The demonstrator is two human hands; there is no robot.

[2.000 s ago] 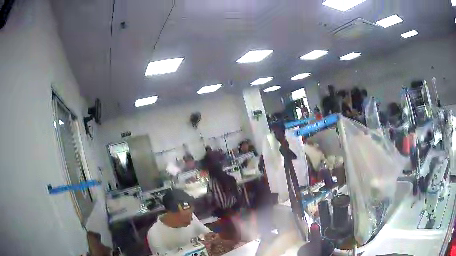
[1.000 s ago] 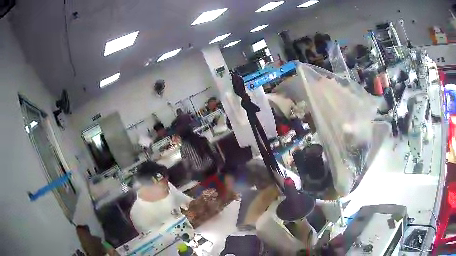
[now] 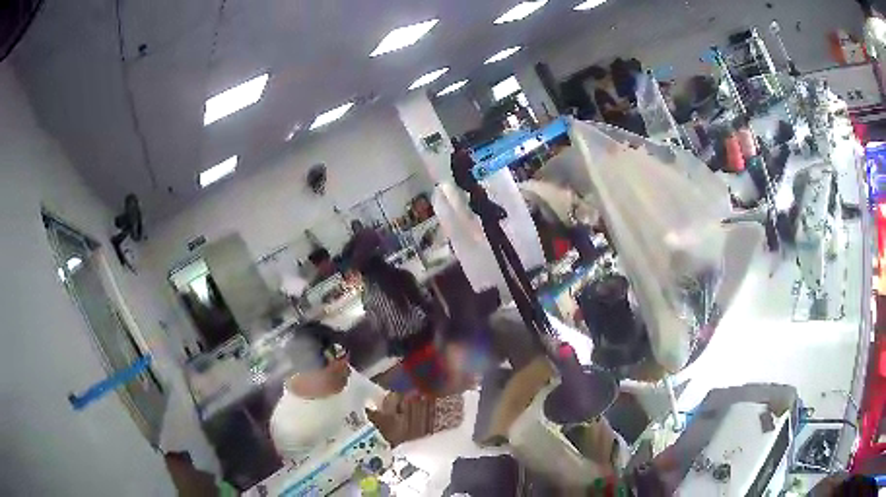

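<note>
Neither of my hands can be made out. A small dark shape at the bottom right corner is too cut off to identify. A white sewing machine head (image 3: 733, 456) lies nearest, low on the right. A square dark tray with small metal pieces (image 3: 824, 445) is at its end. A dark red thread cone (image 3: 569, 361) stands on a dark disc behind it. A large clear plastic bag (image 3: 653, 243) hangs from the thread stand with its blue-marked crossbar (image 3: 522, 148).
A seated person in a white top (image 3: 325, 408) works beyond another white machine (image 3: 325, 466). A person in a striped top (image 3: 393, 301) is farther back. A yellow-green cap (image 3: 369, 485) shows at the bottom. More machines line the white table (image 3: 743, 354) on the right.
Over two seconds my view has swung down and right, bringing the near machine head and tray into sight. In the last second it has shifted only slightly.
</note>
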